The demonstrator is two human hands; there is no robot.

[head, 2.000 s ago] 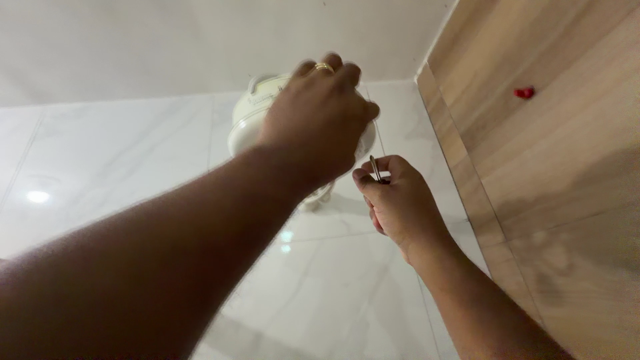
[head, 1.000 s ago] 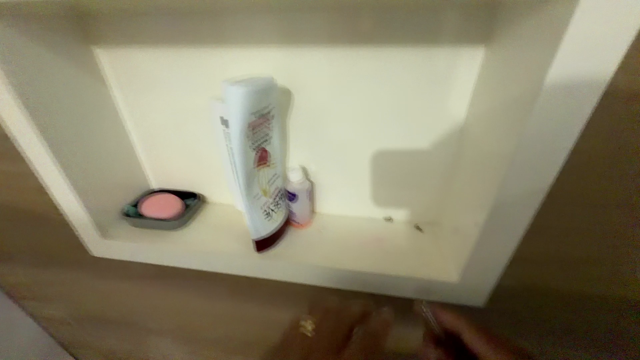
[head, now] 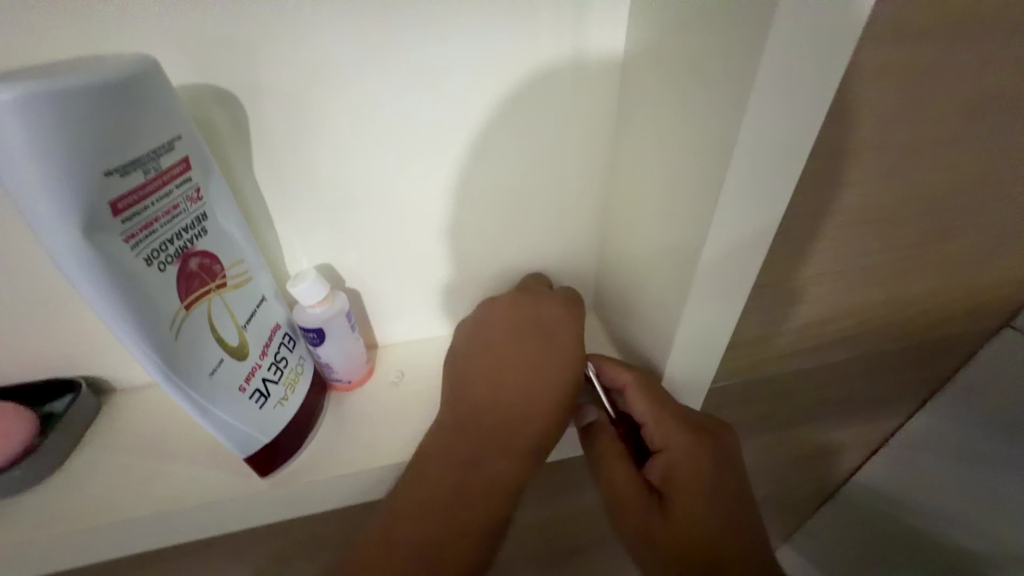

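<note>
My right hand point(head: 672, 464) grips a screwdriver point(head: 606, 392) with a dark red handle, its metal shaft pointing up and to the left. My left hand point(head: 516, 352) reaches into the right part of a white wall niche, its back toward me. Its fingers bend down out of sight, so whether it holds anything is hidden. The screwdriver's tip is close beside the left hand. Left of that hand, a small clear bottle with a white cap point(head: 332, 336) stands on the niche's ledge.
A large white shampoo bottle point(head: 160, 240) stands cap down, tilted, against the small bottle. A grey dish point(head: 68, 432) with pink soap point(head: 14, 432) lies at far left. The niche's right side wall point(head: 752, 200) rises beside my hands; wood-look panelling point(head: 880, 280) lies beyond.
The view has swung from the ceiling fixture to the niche and come closer. My hands, below the niche's front edge one second ago, are now at its right part, the left one inside.
</note>
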